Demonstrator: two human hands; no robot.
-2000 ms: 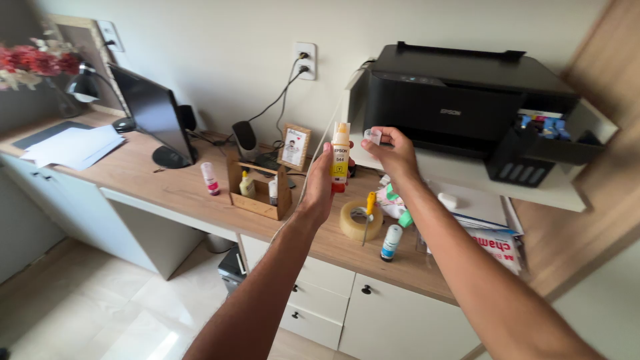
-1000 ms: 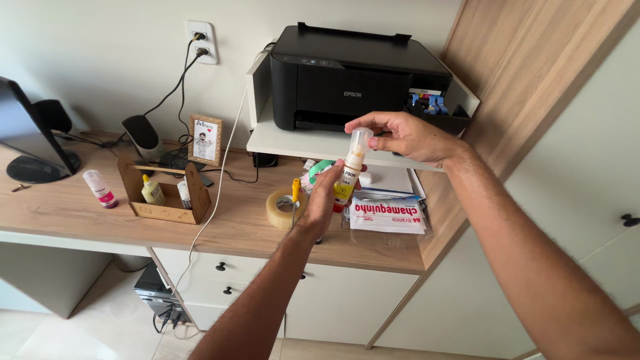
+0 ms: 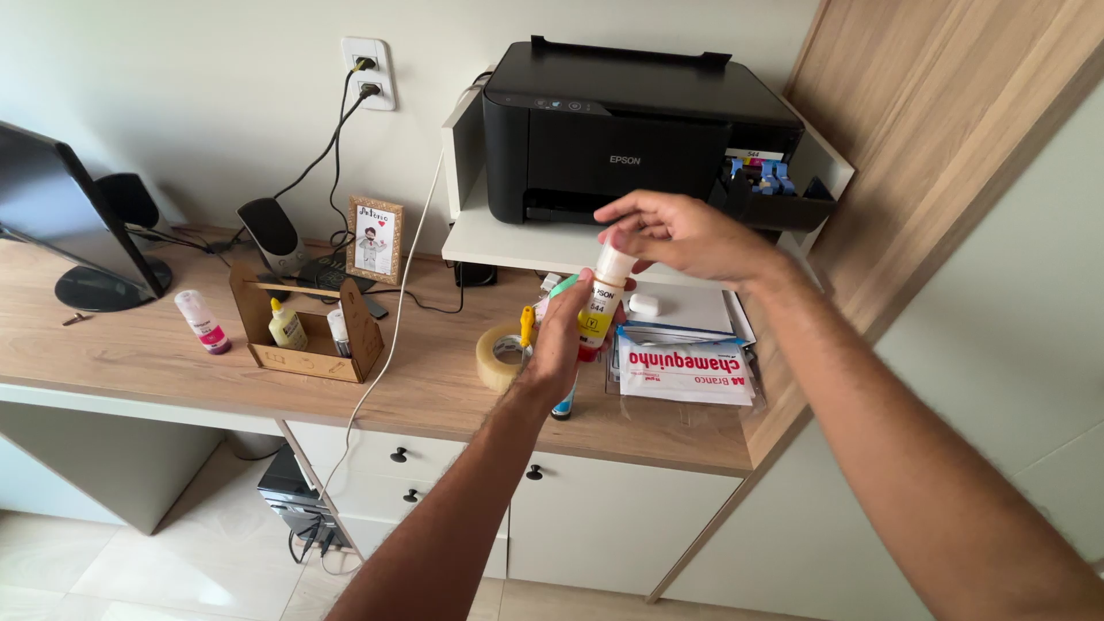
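Note:
My left hand (image 3: 565,332) is closed around a yellow Epson ink bottle (image 3: 599,312), held nearly upright above the desk. The fingers of my right hand (image 3: 668,233) are on the translucent cap (image 3: 615,260) at the bottle's top. Beyond my hands a black Epson printer (image 3: 625,147) sits on a white shelf, its ink tank compartment (image 3: 768,181) open at the right with blue tank caps showing. Below my left hand a cyan-labelled bottle (image 3: 564,404) stands partly hidden. A magenta ink bottle (image 3: 203,323) stands on the desk at the left.
A roll of clear tape (image 3: 497,357) and a yellow-handled tool (image 3: 527,324) lie by my left hand. A paper packet (image 3: 686,373) is at the right. Further left are a wooden caddy (image 3: 315,358) with bottles, a picture frame (image 3: 375,241), a speaker (image 3: 272,237), a monitor (image 3: 60,207) and a hanging white cable (image 3: 398,319).
My right hand, apart from the bottle with the small cap two seconds ago, is now on the cap at the bottle's top. The view has shifted toward the printer.

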